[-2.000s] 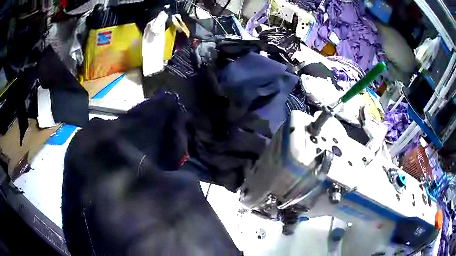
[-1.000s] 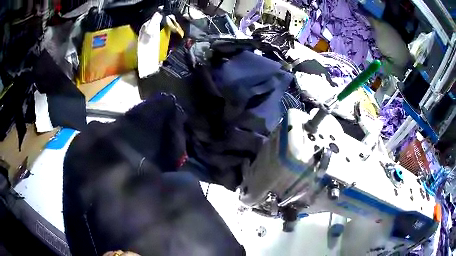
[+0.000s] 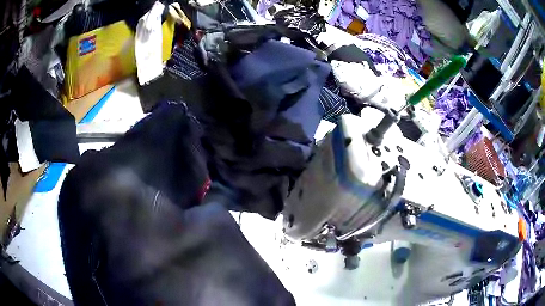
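A large dark garment piece (image 3: 161, 239) lies on the white machine table (image 3: 269, 245), left of the sewing machine head (image 3: 358, 173). It has faint lighter seam lines and a small red spot at its right edge, and it runs out of the bottom of the picture. The presser foot area under the head's left end is hard to make out. A crumpled navy and black garment bundle (image 3: 275, 89) lies behind the piece. Neither my left hand nor my right hand can be seen.
A green-handled tool (image 3: 439, 79) stands on top of the head. A yellow packet (image 3: 101, 57) and black and white strips (image 3: 51, 134) lie at the left. Purple cloth (image 3: 382, 21) is heaped behind. A red basket (image 3: 483, 159) is at the right.
The view has shifted, so the packet and garment piece sit further left. The small bit of a hand at the bottom edge one second ago is gone from view.
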